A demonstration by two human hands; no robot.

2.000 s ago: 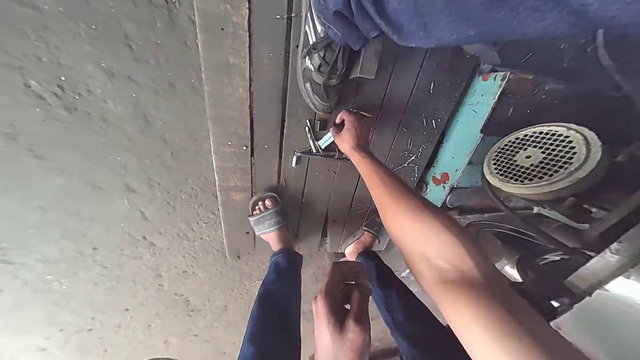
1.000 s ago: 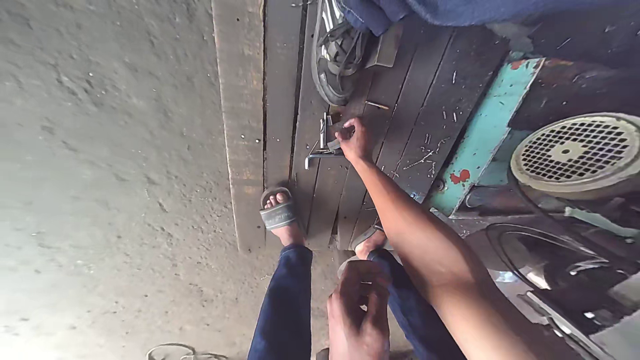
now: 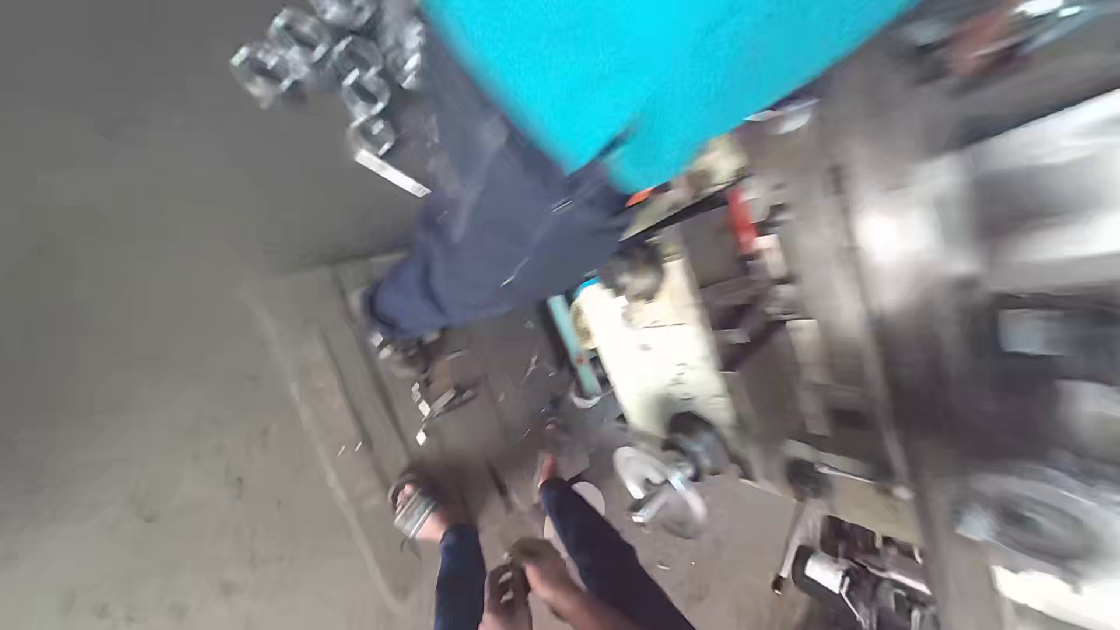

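Observation:
My left hand (image 3: 506, 598) and my right hand (image 3: 544, 567) are together at the bottom centre, above my lower legs, with fingers bent and close to touching. Blur and the fingers hide whether anything is between them. Beyond the hands, metal tools or parts (image 3: 448, 401) lie on the dark wooden boards (image 3: 468, 433), near the other person's foot. Their exact kind cannot be told. My sandalled foot (image 3: 420, 510) rests at the edge of the boards.
A person in a cyan shirt (image 3: 647, 79) and dark blue trousers (image 3: 507, 227) stands close ahead. Stacked shiny metal parts (image 3: 354, 70) are at upper left. A machine with a round metal wheel (image 3: 669, 494) is right of my legs, and a long metal bench or machine surface (image 3: 875, 289) runs beyond it.
My right hand has come back from the metal parts on the boards to beside my left hand. The view has swung strongly and now shows more of the other person and the machinery.

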